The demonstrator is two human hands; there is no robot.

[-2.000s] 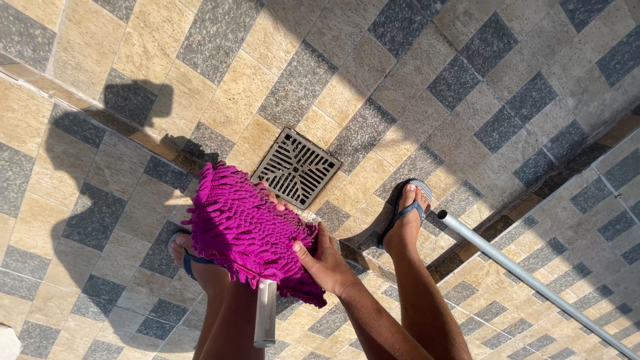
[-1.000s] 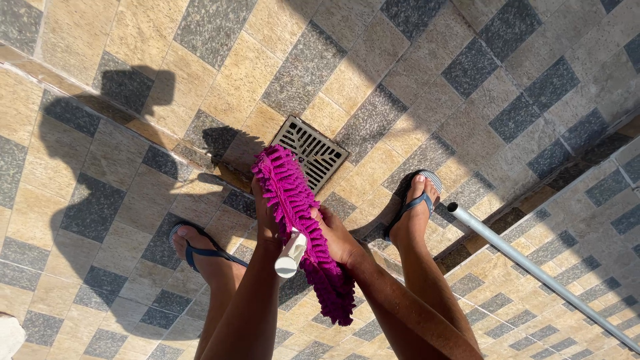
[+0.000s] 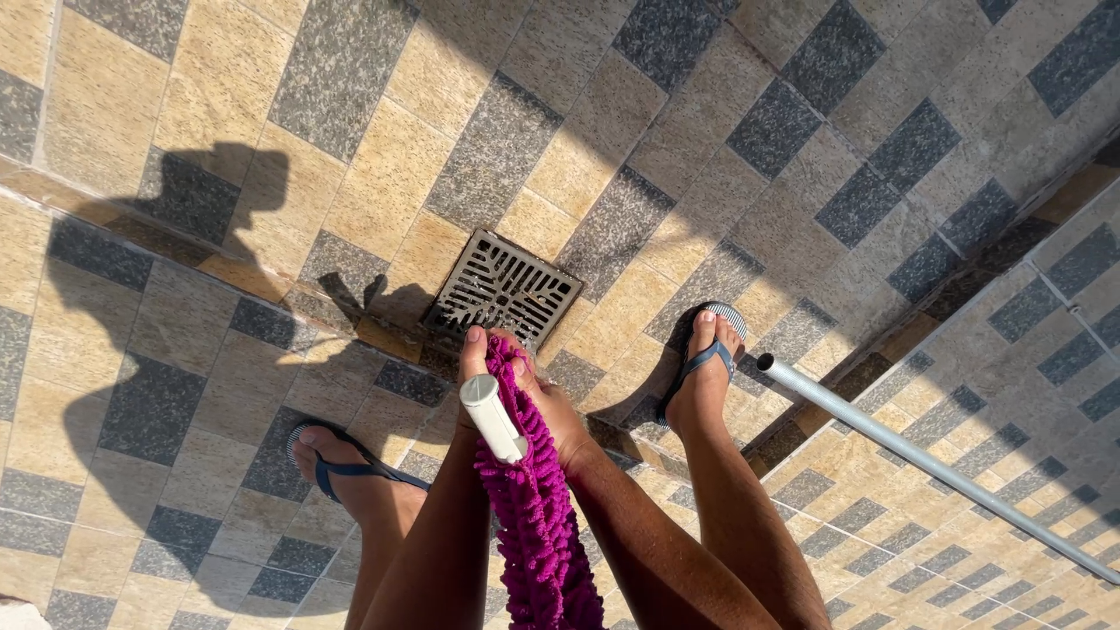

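Observation:
Both of my hands hold a magenta chenille microfibre mop head (image 3: 542, 542) by its far end, over the near edge of a metal floor drain grate (image 3: 503, 293). My left hand (image 3: 472, 354) is on its left side, partly hidden behind a white plastic handle socket (image 3: 493, 418) that sticks out of the mop head. My right hand (image 3: 553, 407) closes on the right side of the pile. Beyond the fingertips, small dark wet-looking spots show on the grate. The rest of the mop head hangs toward the bottom of the view between my forearms.
A grey metal pole (image 3: 927, 464) slants from beside my right foot (image 3: 704, 376) to the lower right. My left foot (image 3: 350, 468) is in a blue flip-flop too. Beige and grey tiles (image 3: 376, 201) cover the floor, with a low tiled step (image 3: 875, 359) at right.
The mop head has turned from lying spread across my hands to hanging lengthwise toward me. Its white socket now points up and away, and both hands are together at its far end.

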